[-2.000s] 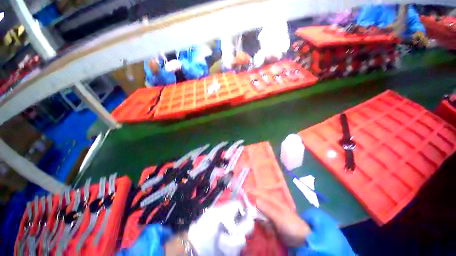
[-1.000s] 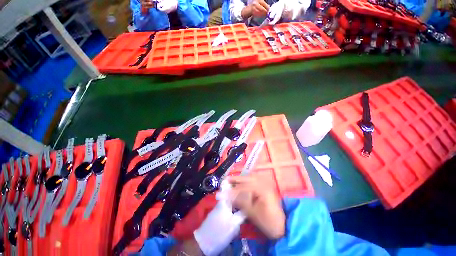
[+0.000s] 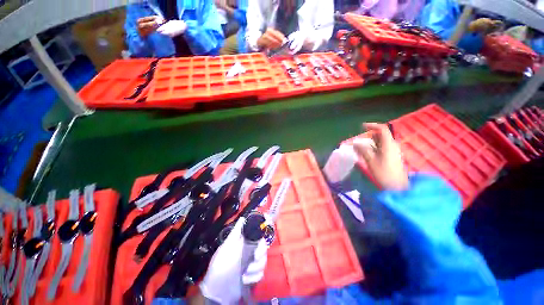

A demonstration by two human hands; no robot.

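My left hand, in a white glove, holds a watch by its round dark case over the centre tray. A light grey strip hangs below the case. Black-strap and grey-strap watches lie in a pile on that tray. My bare right hand is raised beside the white bottle, over the near-left part of the right tray. Its fingers are bent; whether they hold anything is unclear. A dark strap end shows behind the fingers; the rest is hidden.
Grey-strap watches lie in rows on the left tray. A white scrap and blue stick lie below the bottle. Across the green bench are more red trays, a tray stack and people in blue and white smocks.
My right hand has left my left hand and moved up and right to the bottle and right tray. The watch case in my left hand now shows. The view has shifted.
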